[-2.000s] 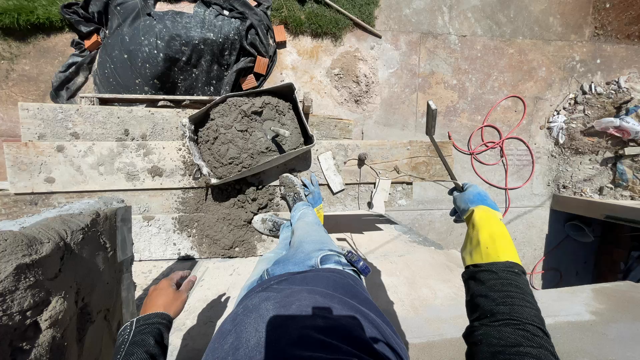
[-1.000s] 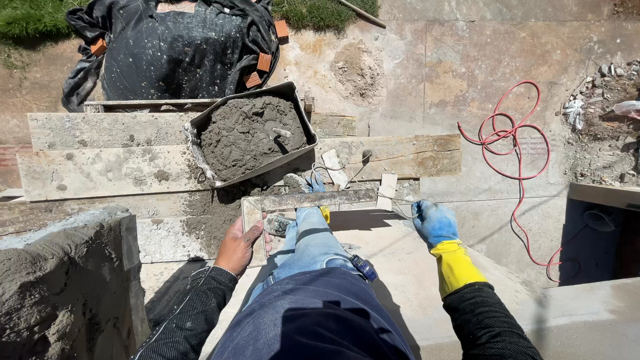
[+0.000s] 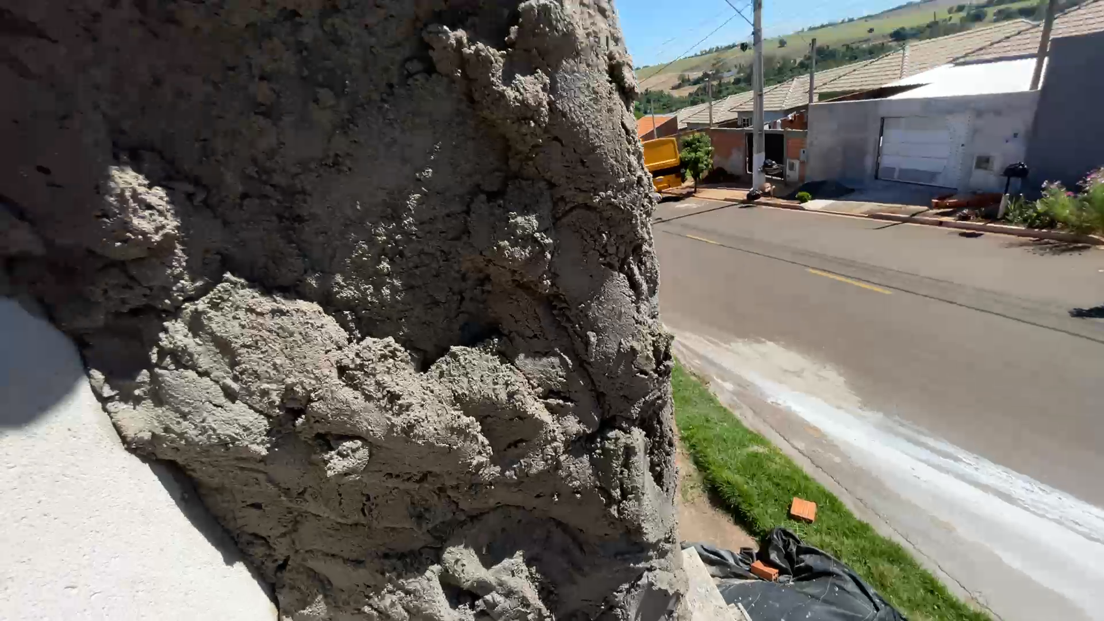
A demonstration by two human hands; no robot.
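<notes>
Rough grey mortar (image 3: 414, 362) coats a wall face close in front of me and fills the left and middle of the view. Its surface is lumpy and uneven, with a ragged vertical edge at the right. At the lower left, a smooth pale surface (image 3: 95, 500) meets the mortar along a curved border. Neither my left hand nor my right hand is in view, so what they hold is hidden.
Below right lie a black plastic sheet (image 3: 811, 582), an orange brick piece (image 3: 764, 570) on it and another orange brick (image 3: 803, 510) on the grass strip (image 3: 750, 448). Beyond runs a paved street (image 3: 914, 319) with a utility pole (image 3: 758, 95) and houses.
The view has swung up from the mortar tub and planks to the mortared wall. Both hands have left view; a second ago my left hand held a long straight board by its end.
</notes>
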